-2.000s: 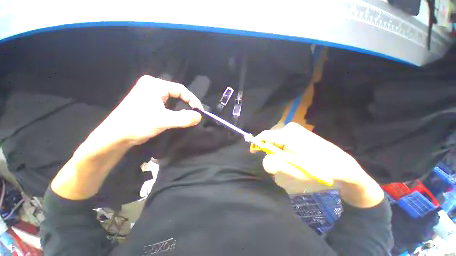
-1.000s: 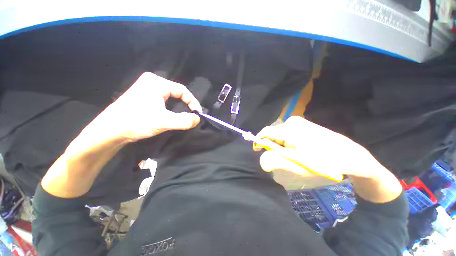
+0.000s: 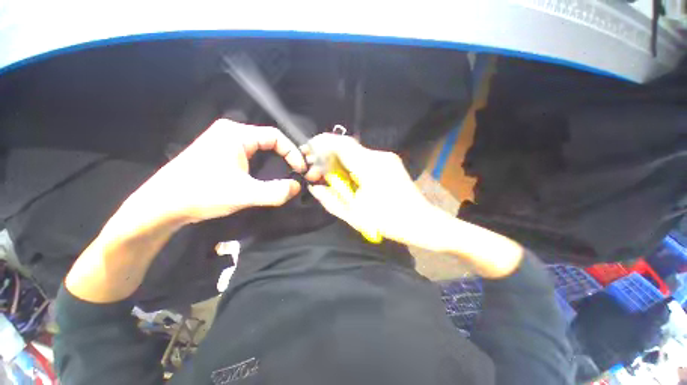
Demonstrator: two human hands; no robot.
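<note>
The black garment panel (image 3: 407,98) lies below the table edge and under both hands. My left hand (image 3: 226,169) pinches the black cloth between thumb and index finger at the centre. My right hand (image 3: 384,195) holds the scissors by their yellow handles (image 3: 343,186), close beside my left fingertips. The silver blades (image 3: 264,92) are blurred and point up and left, past my left fingertips. A small silver buckle (image 3: 340,129) shows partly just above my right hand; the rest is hidden. A narrow strap is faint on the cloth above it.
The grey, blue-trimmed table edge (image 3: 316,22) crosses the top, with a printed scale at right. Blue baskets (image 3: 633,292) and a red basket (image 3: 603,272) stand at lower right. A brown and blue strip (image 3: 457,150) shows between dark cloths. Mixed items lie at lower left.
My right hand has moved left and up to my left fingertips, covering most of the buckles. The blades have swung from between the hands to pointing up and left. My left hand has barely moved.
</note>
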